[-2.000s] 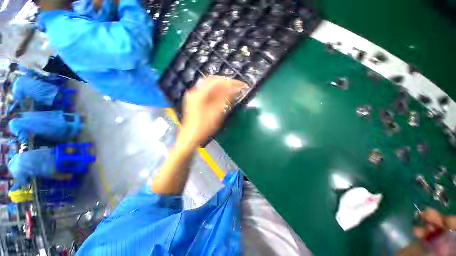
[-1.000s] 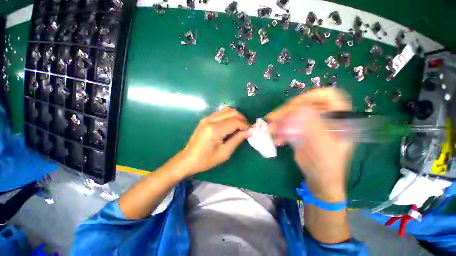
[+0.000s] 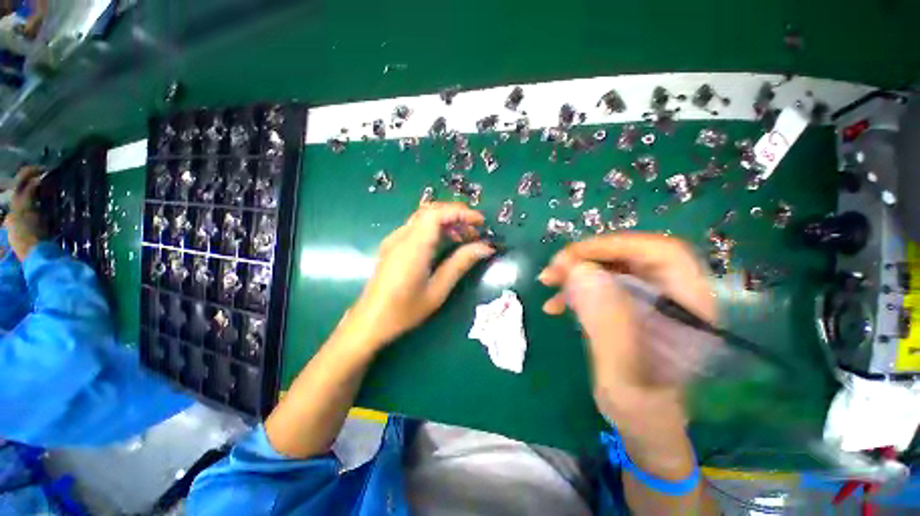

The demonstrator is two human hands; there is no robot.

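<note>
My left hand [image 3: 404, 272] is over the green mat with thumb and fingers closed on a small dark and shiny component [image 3: 482, 240], partly hidden by the fingers. My right hand [image 3: 641, 323], blurred, holds a thin black-corded pen tool [image 3: 691, 315] that slants down to the right. A blurred clear syringe [image 3: 696, 353] also appears in this hand; its tip cannot be made out. A crumpled white tissue [image 3: 501, 331] with a small reddish mark lies on the mat between and below the hands.
A black compartment tray [image 3: 286, 262] with many parts stands at left. Many small components lie beyond the hands, some on the white strip [image 3: 348, 121]. A grey controller box [image 3: 876, 202] and fan [image 3: 842, 320] are at right. Another worker's blue sleeve [image 3: 81, 343] is at far left.
The view has turned from the left-hand tray to the bench. Since one second ago, the tissue between my hands has come to lie on the mat, and the hands have moved apart.
</note>
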